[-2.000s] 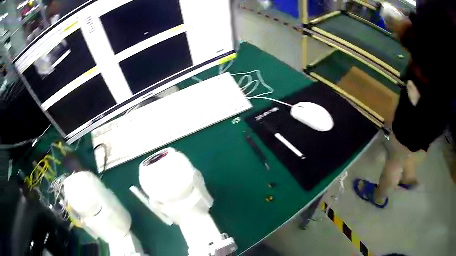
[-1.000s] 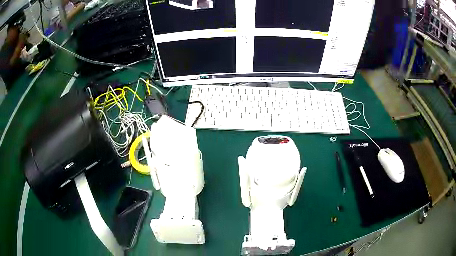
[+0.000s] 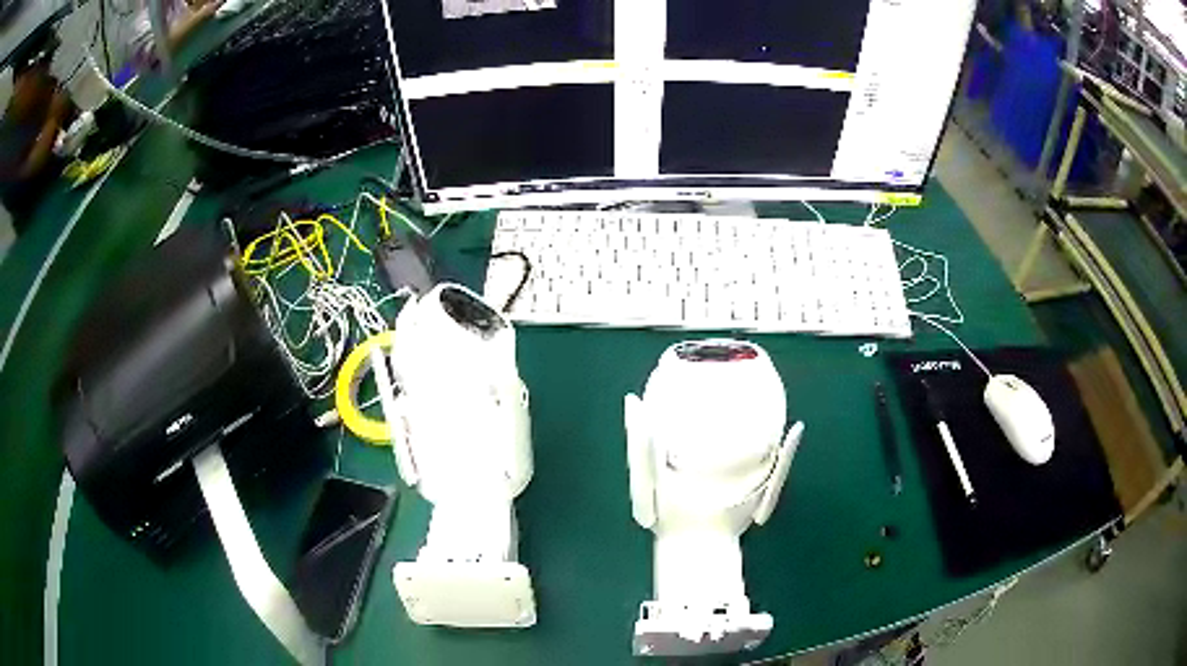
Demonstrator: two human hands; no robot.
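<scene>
Two white PTZ dome cameras lie side by side on the green bench top. The left camera (image 3: 462, 429) has its dark lens window turned up and to the right. The right camera (image 3: 709, 436) has a reddish-dark window at its top and flat white antennas on both sides. Each one's bracket plate points towards me. Neither of my hands is in the picture.
Behind stand a monitor (image 3: 638, 130) and keyboard (image 3: 703, 273). Left are a black label printer (image 3: 169, 390) with a white strip, a smartphone (image 3: 341, 553), yellow tape roll (image 3: 354, 390) and tangled cables. Right are a mouse (image 3: 1019, 416), a pen (image 3: 954, 459) and a thin dark stick (image 3: 888, 439).
The view has swung left from the mouse side, then tilted slightly. The left camera's head has turned, so its dark window now shows. The person at the right has left the view.
</scene>
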